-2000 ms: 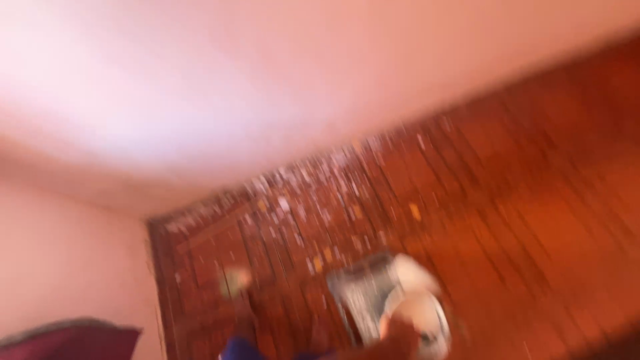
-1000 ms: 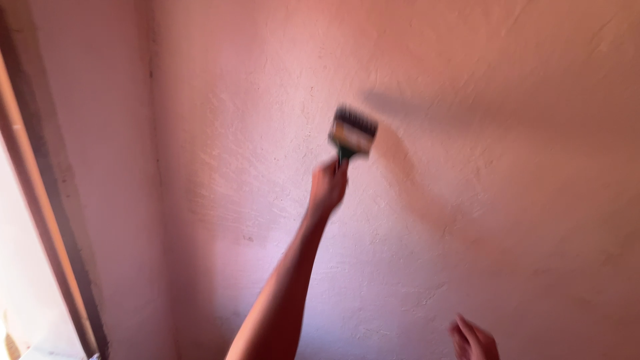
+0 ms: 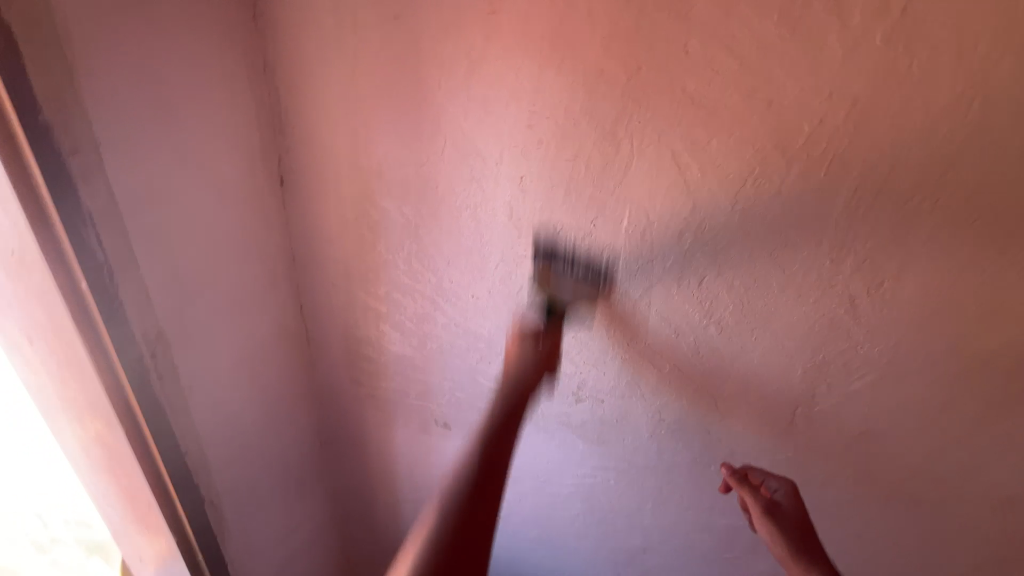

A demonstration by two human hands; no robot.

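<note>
In my left hand (image 3: 534, 348) is a wide flat paintbrush (image 3: 572, 276), held by its handle with the dark bristles pointing up. Motion blurs both the brush and the hand. The bristles are at or close to the pink plastered wall (image 3: 680, 144); whether they touch it cannot be told. Lower right, my right hand (image 3: 764, 500) is raised in front of the wall with loosely curled fingers and nothing in it.
A wall corner (image 3: 292, 264) runs down left of the brush. Farther left, a brown frame edge (image 3: 96, 336) slants beside a bright opening (image 3: 40, 480). Shadows of the arm and brush fall across the wall to the right.
The view has swung from the floor, where a hand was at a white container, up to the wall. Since one second ago, more of my right hand has come into view.
</note>
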